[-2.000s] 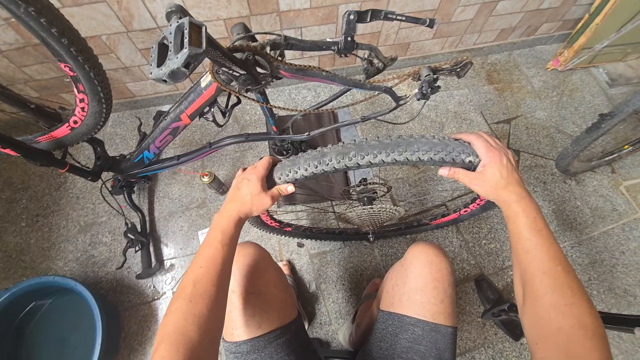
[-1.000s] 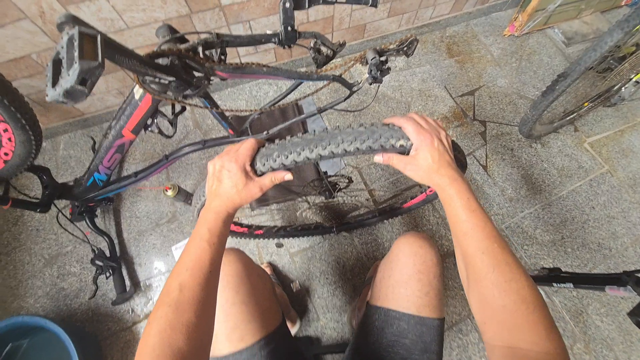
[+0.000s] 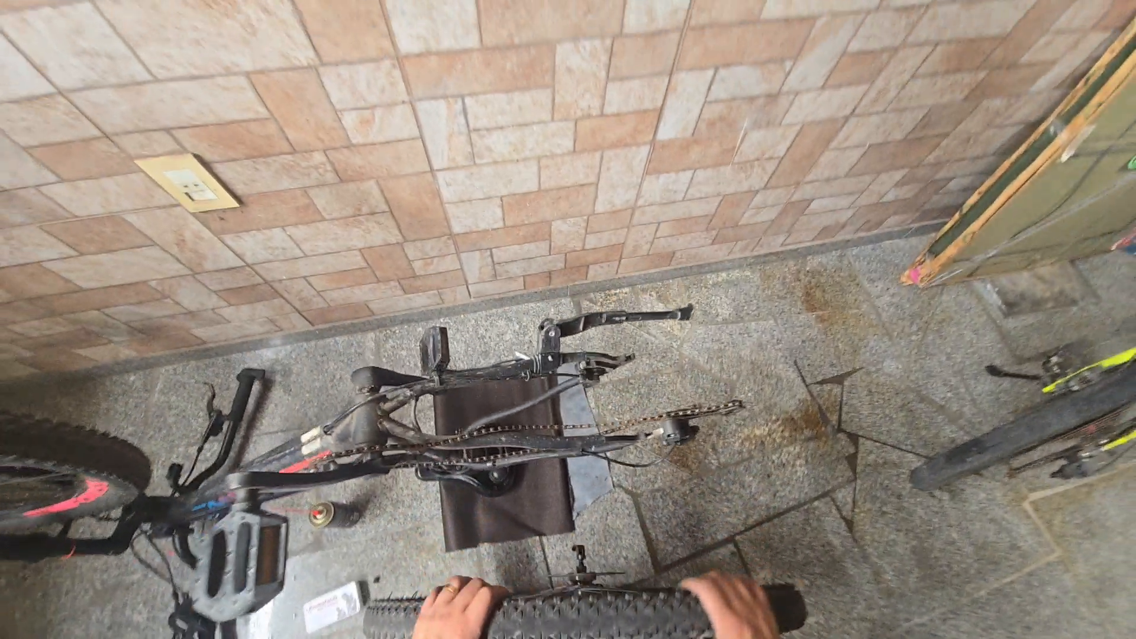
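A bicycle wheel's knobby tire [image 3: 603, 616] spans the bottom edge of the view, seen nearly edge-on, its axle end [image 3: 579, 561] pointing toward the frame. My left hand [image 3: 460, 609] grips the tire left of the axle, and my right hand [image 3: 732, 605] grips it on the right. Beyond the wheel, the bicycle frame [image 3: 364, 426] rests on the floor with no rear wheel in it. The chain [image 3: 532, 429] hangs along its rear stays. A dark cloth [image 3: 510, 524] lies beneath the stays. The lower part of the wheel is out of view.
A pedal [image 3: 241, 555] and a front wheel [image 3: 71, 457] are at left. A spray can [image 3: 330, 514] and a small printed box [image 3: 335, 607] sit on the floor. Another bicycle's tire [image 3: 1021, 430] is at right, with a leaning panel [image 3: 1038, 169] beyond. A tiled wall [image 3: 568, 133] stands behind.
The wheel has turned from a slant showing its side to nearly edge-on, with both hands still on the tire. The view has tilted up toward the wall.
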